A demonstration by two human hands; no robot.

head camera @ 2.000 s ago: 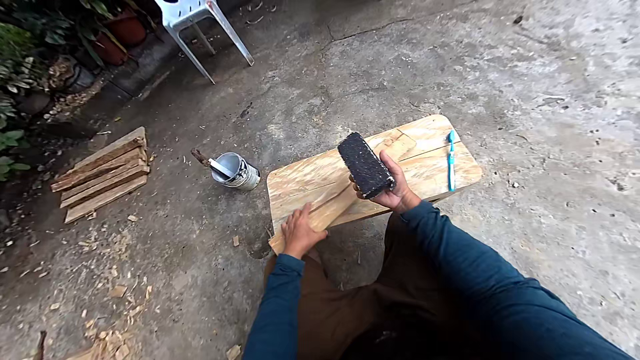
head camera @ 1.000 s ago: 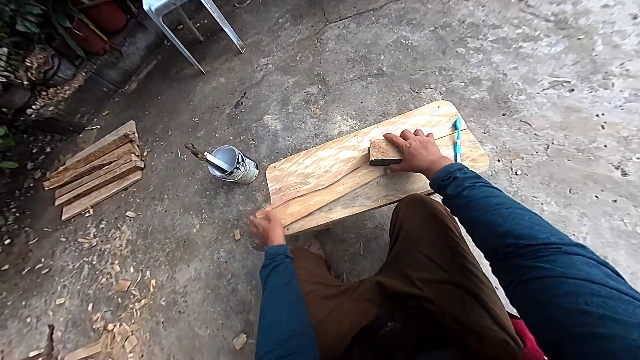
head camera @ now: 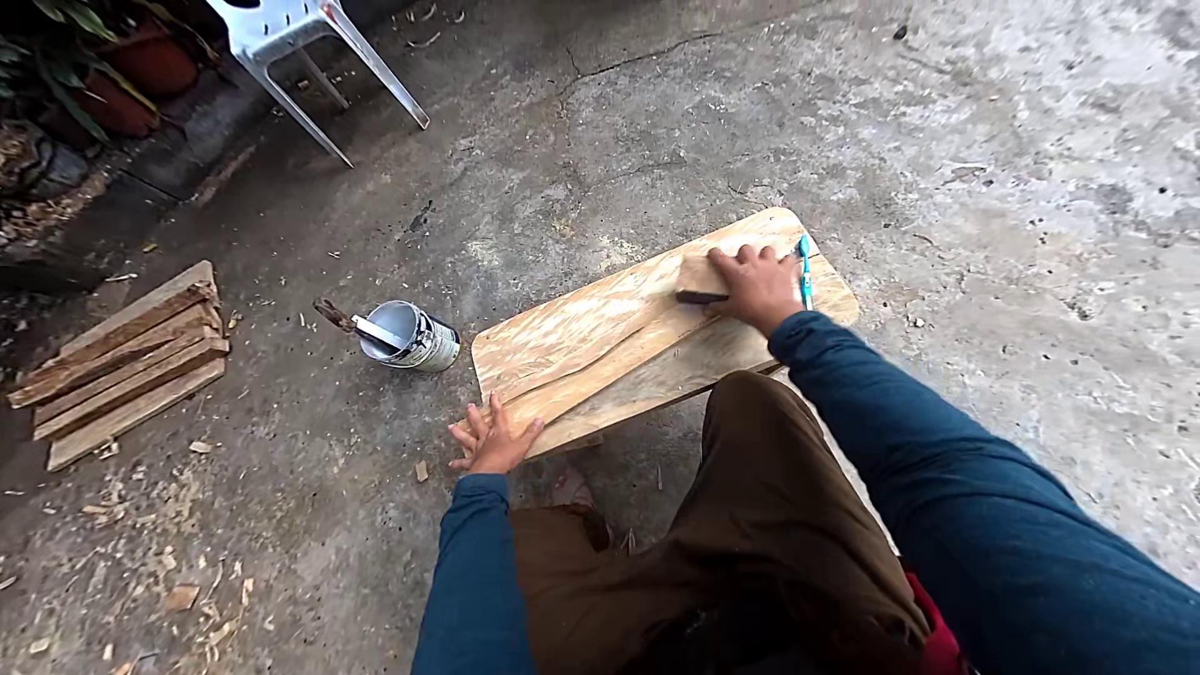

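A thin wooden board (head camera: 600,370) lies slantwise on a small wooden table with rounded corners (head camera: 581,323). My right hand (head camera: 761,286) grips a wood-backed block with a dark underside (head camera: 703,281), its dark face down against the upper part of the board. At the lower left end, my left hand (head camera: 494,439) rests on the board with its fingers spread, near the table's corner. A turquoise toothbrush (head camera: 805,272) lies just to the right of my right hand, near the table's right end.
Left of the table a metal can (head camera: 412,337) stands on the concrete, with a brush handle leaning in it. Rough wooden pieces (head camera: 131,366) lie farther left. A white plastic chair (head camera: 281,33) stands at the upper left, and wood chips litter the lower left floor.
Two seconds ago my right hand held the block up with its dark face showing; now that face is down on the board. Since one second ago, my left hand's fingers have spread.
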